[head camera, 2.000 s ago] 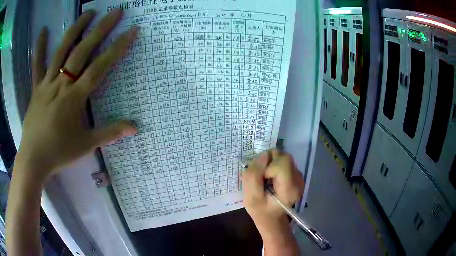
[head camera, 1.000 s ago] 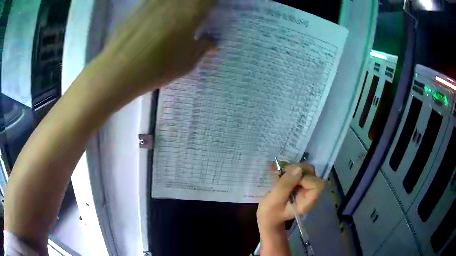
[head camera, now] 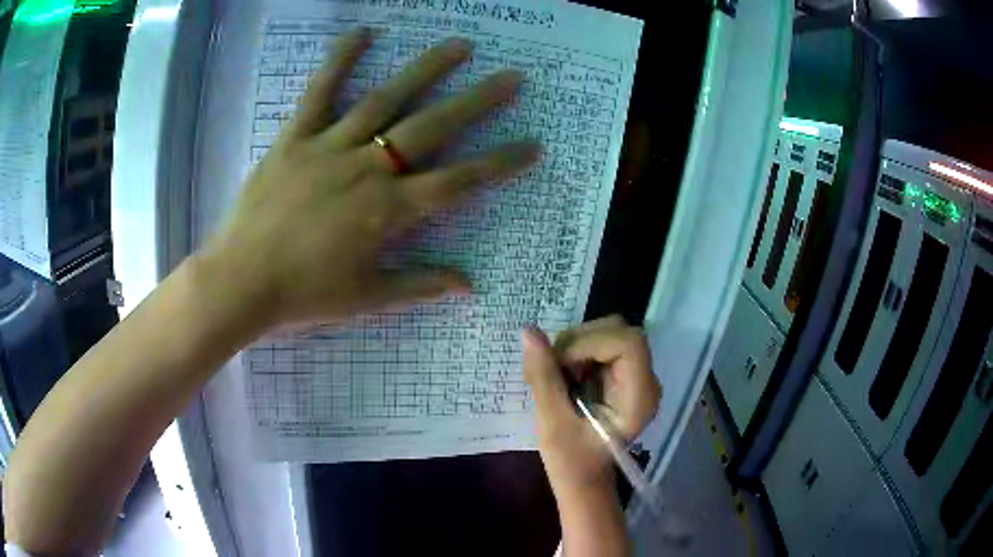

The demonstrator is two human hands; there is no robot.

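Observation:
A white record sheet (head camera: 359,403) with a dense printed table and a Chinese heading lies against the dark window (head camera: 436,506) of a machine door. My left hand (head camera: 370,196) is spread over the upper and middle part of the sheet, fingers apart, with a ring on one finger. My right hand (head camera: 593,386) is at the sheet's lower right edge and holds a pen (head camera: 610,435). The pen's rear end points down to the right and is blurred. The pen's tip is hidden by my fingers.
The pale door frame (head camera: 713,250) runs along the window's right side. Pale machine cabinets (head camera: 822,419) with dark windows stand across the aisle at right. Yellow-marked floor edging (head camera: 719,435) runs below them. Another paper sheet (head camera: 27,163) shows at far left.
Since a second ago, my left hand has come down and spread on the sheet. The sheet has shifted left across the window, uncovering dark window at its right. My right hand still holds the pen.

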